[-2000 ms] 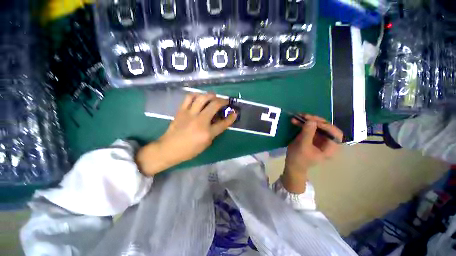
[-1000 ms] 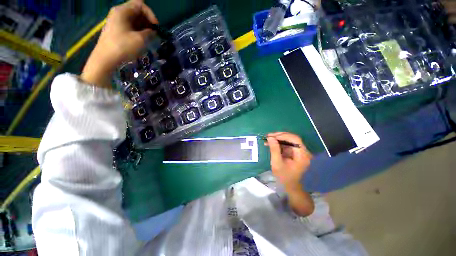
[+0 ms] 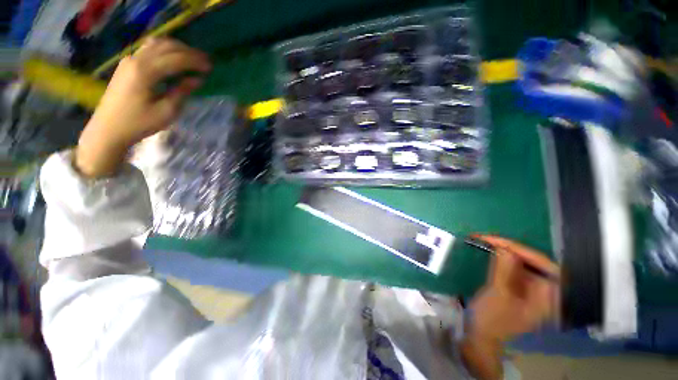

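The die-cut adhesive sheet point(image 3: 372, 226) lies slanted on the green mat, with a white-edged, partly bare corner at its right end. My right hand point(image 3: 517, 297) holds a thin dark pointed tool point(image 3: 479, 243), its tip just right of that corner. My left hand point(image 3: 141, 96) is raised at the upper left, above the left tray, fingers curled. A dark patch shows between its fingers, but blur hides whether it is a held piece. The clear blister tray point(image 3: 383, 180) behind the sheet bears rows of black housings with pale centres.
A second clear tray point(image 3: 197, 174) is at the left, with dark tangled pieces point(image 3: 258, 154) beside it. A blue bin point(image 3: 569, 93) with small items is at the upper right. Spare adhesive sheets point(image 3: 580, 223) lie at the right. Yellow tape point(image 3: 498, 71) marks the mat.
The view has turned, so everything is shifted and blurred. My left hand has moved from over the housing tray to the left, above the second tray. My right hand still holds the tool near the sheet.
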